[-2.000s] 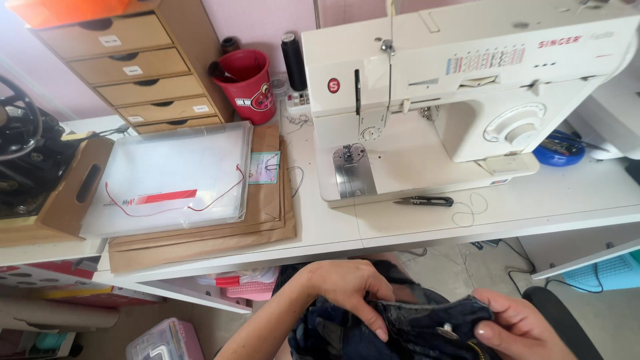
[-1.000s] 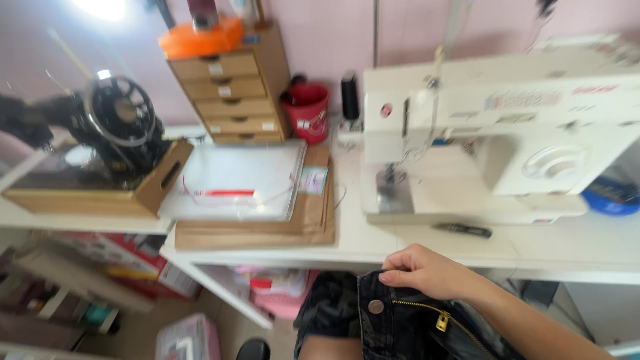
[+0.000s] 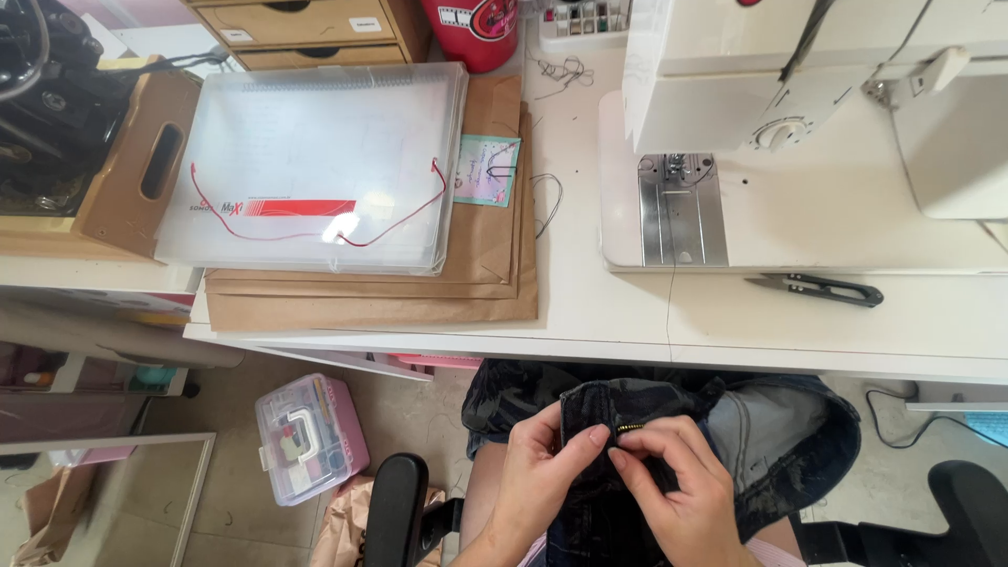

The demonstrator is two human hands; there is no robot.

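Dark camouflage-patterned denim trousers lie over the lap, waistband towards the table. My left hand pinches the fly edge near the waistband between thumb and fingers. Just right of it, my right hand grips the cloth at the brass zipper, of which only a short stretch of teeth shows. The thumbs nearly meet; the zipper pull is hidden. A white sewing machine stands on the white table ahead, with a thread hanging from its needle plate over the table edge. Black thread snips lie before it.
A clear plastic folder rests on brown paper envelopes at the left. Behind are a cardboard drawer unit and a red cup. A black machine in a wooden base stands far left. Chair armrests and a sewing box are below.
One second ago a hand held the waistband with the button and zipper pull showing. Now both hands are together at the fly and the button is out of sight. The view has tilted down and closer.
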